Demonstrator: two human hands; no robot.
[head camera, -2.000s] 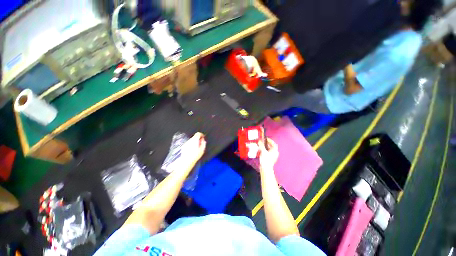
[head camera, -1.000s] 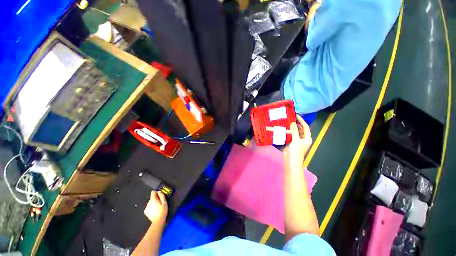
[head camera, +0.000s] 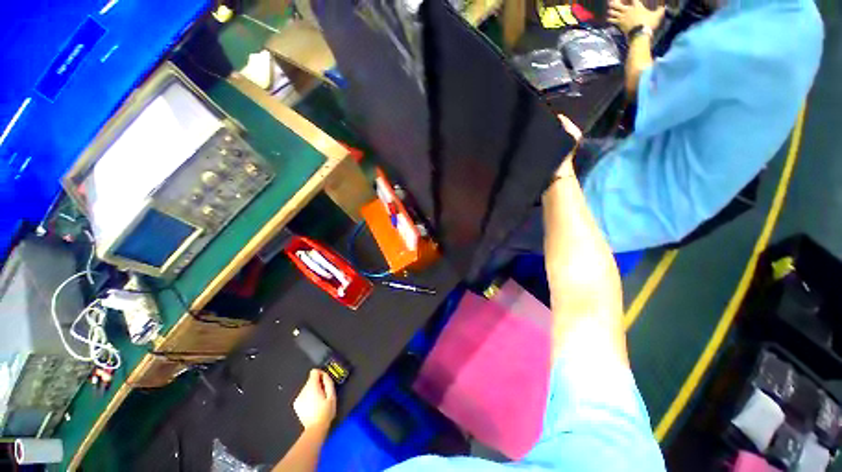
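A slim black device with a yellow patch at one end (head camera: 320, 354) lies on the black bench mat. My left hand (head camera: 316, 400) is at its yellow end, fingers bent; whether they grip it is unclear. My right arm is stretched far forward. My right hand (head camera: 569, 146) is at the edge of a hanging black sheet or panel (head camera: 499, 138), partly hidden behind it. The red box is not visible, so what the right hand holds cannot be told.
A red tape dispenser (head camera: 328, 272) and an orange test box (head camera: 397, 235) stand on the bench. An oscilloscope (head camera: 166, 184) is on the green shelf. A person in blue (head camera: 711, 120) works beyond the sheet. A pink foam sheet (head camera: 489, 369) lies below the bench edge; black crates (head camera: 803, 295) are right.
My right hand has moved forward and up to the black sheet, and the red box it held has gone from view. My left hand stays by the black device. The view has shifted.
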